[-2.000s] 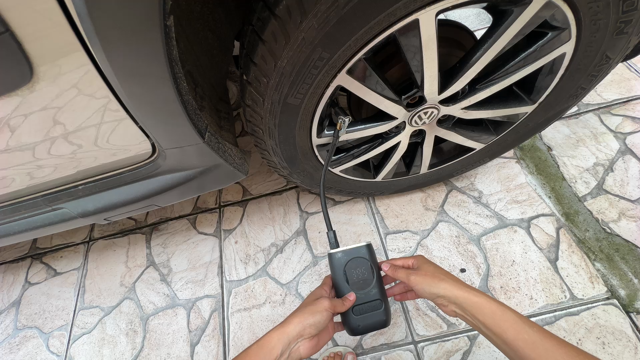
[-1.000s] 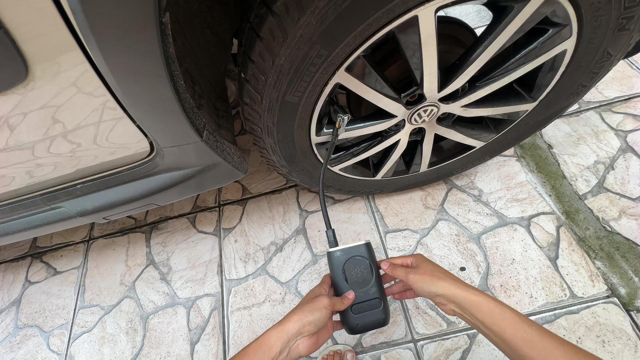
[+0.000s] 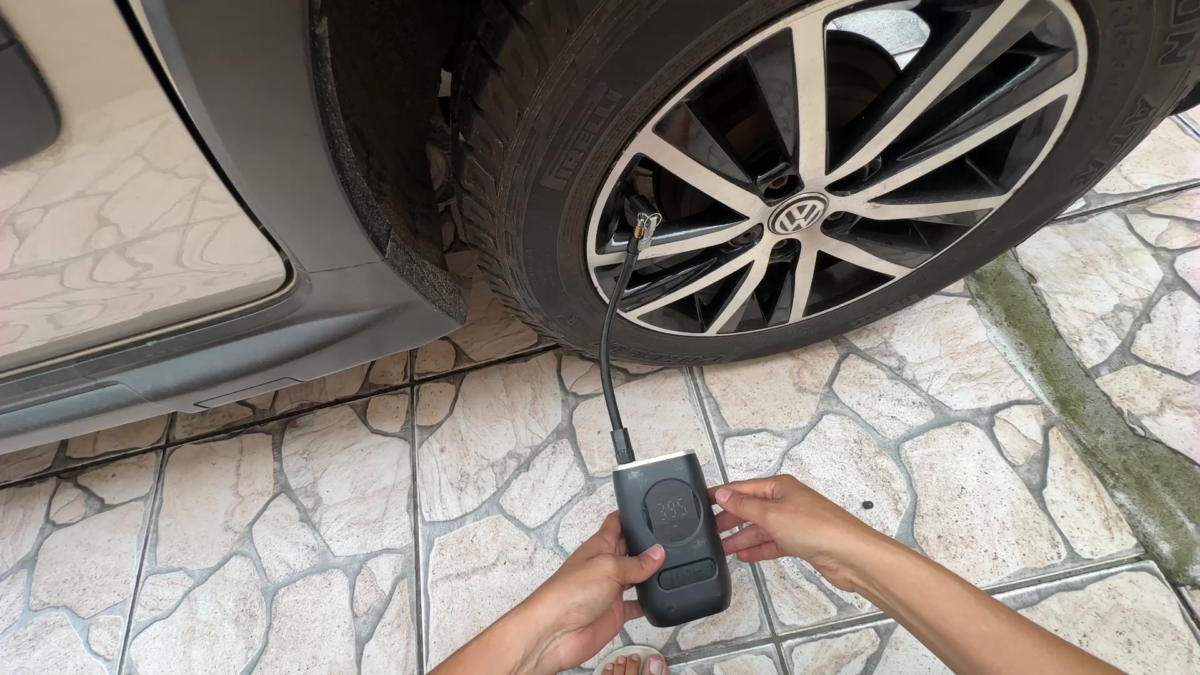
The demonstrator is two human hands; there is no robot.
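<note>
A black portable tyre inflator [image 3: 672, 539] with lit digits on its round display is held upright at the lower middle. My left hand [image 3: 595, 595] grips its left side, the thumb over the front beside the oval button panel. My right hand [image 3: 783, 525] touches its upper right edge with the fingertips, some of them behind it. From its top a black rubber hose [image 3: 609, 356] curves up to a brass and metal valve connector [image 3: 645, 228] at the rim of the alloy wheel [image 3: 797, 214]. The valve itself is hidden. Around the wheel is a Pirelli tyre [image 3: 534, 187].
At the left are the car's glossy door [image 3: 122, 225] and grey plastic sill [image 3: 309, 328]. Stone-patterned floor tiles [image 3: 506, 412] lie below, with a mossy strip [image 3: 1078, 394] at the right. A sandalled foot [image 3: 633, 661] shows at the bottom edge.
</note>
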